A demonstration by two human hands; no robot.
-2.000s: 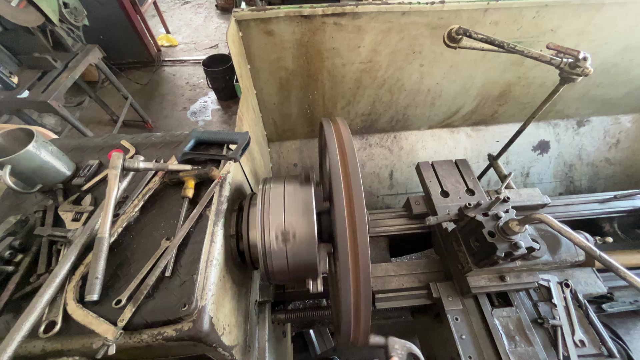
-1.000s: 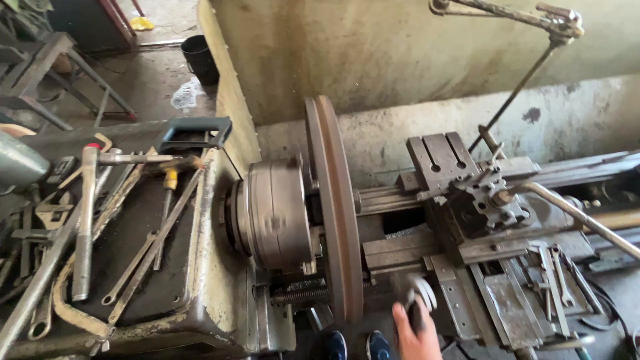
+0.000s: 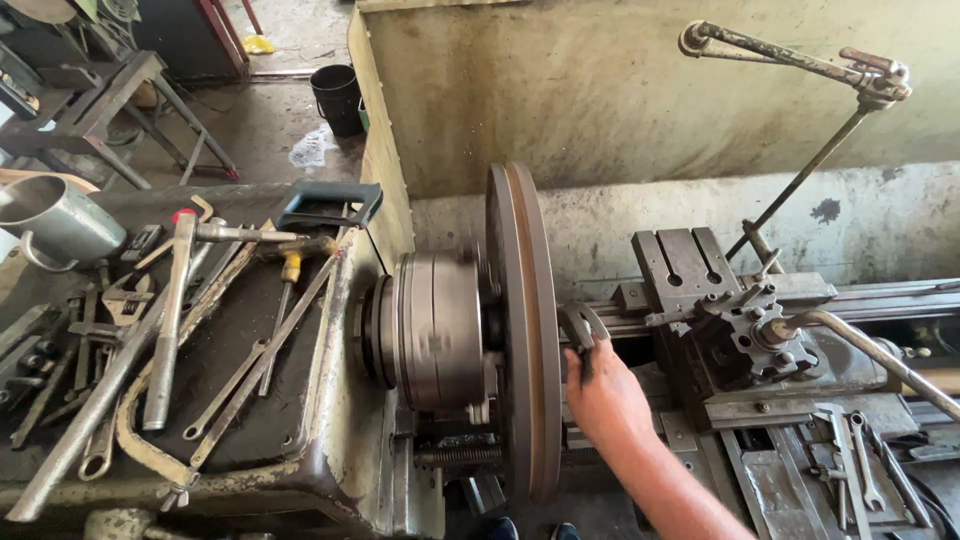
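My right hand (image 3: pixel 604 390) reaches in from the lower right and holds a curved dark metal piece (image 3: pixel 583 328), too unclear to name, close to the right face of a large grooved metal wheel (image 3: pixel 525 330). Whether the piece touches the wheel I cannot tell. The wheel stands upright, mounted at the lathe chuck (image 3: pixel 439 330), whose surface is blurred as if turning. Right of my hand is the lathe's tool post (image 3: pixel 750 337) with its bent lever handle (image 3: pixel 885 356). My left hand is out of view.
Left of the chuck, the headstock top (image 3: pixel 247 431) carries a hacksaw (image 3: pixel 330 199), an adjustable wrench (image 3: pixel 129 300), a metal mug (image 3: pixel 56 217) and several other tools. Wrenches (image 3: pixel 862 457) and a caliper lie on the carriage. A jointed arm (image 3: pixel 795 56) rises behind. A black bucket (image 3: pixel 337 97) stands on the floor.
My right hand, low at the frame's bottom a second ago with a metal piece in it, has moved up and forward beside the wheel's right face.
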